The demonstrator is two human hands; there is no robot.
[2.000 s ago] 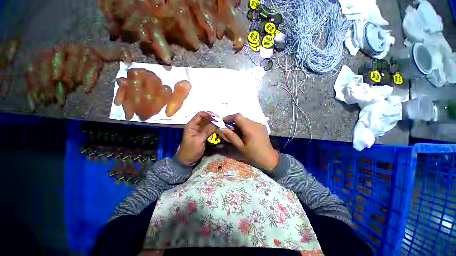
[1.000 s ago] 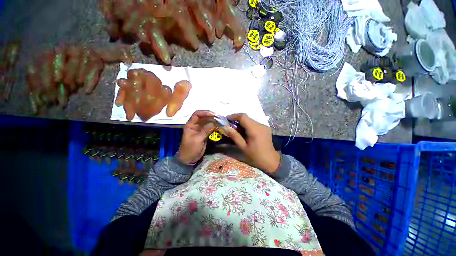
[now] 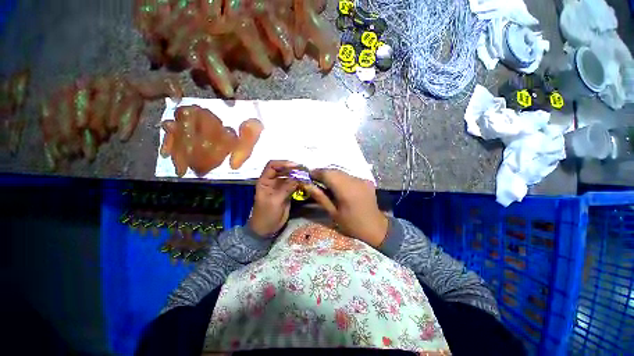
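My left hand (image 3: 270, 201) and my right hand (image 3: 351, 205) meet in front of the bench's near edge, above the apron. Their fingertips hold a small black piece with a round yellow tag (image 3: 299, 195) below, and a small whitish, shiny bit (image 3: 299, 175) shows between them. The fingers hide most of the piece. A white sheet (image 3: 306, 132) lies beyond the hands, with a small pile of orange-brown soft bodies (image 3: 201, 141) and a separate one (image 3: 245, 144) on its left part.
A large heap of soft bodies (image 3: 236, 35) lies at the back, a bunch (image 3: 90, 115) at left. Tagged black pieces (image 3: 367, 58) sit beside the cord hank (image 3: 445, 52). White cloths (image 3: 518, 149) and a cup (image 3: 587, 141) are at right. Blue crates (image 3: 566, 264) stand below both sides.
The whitish bit at the fingertips is turned differently and shows less than before. The hands stay together, slightly lower in the picture. The view has shifted slightly.
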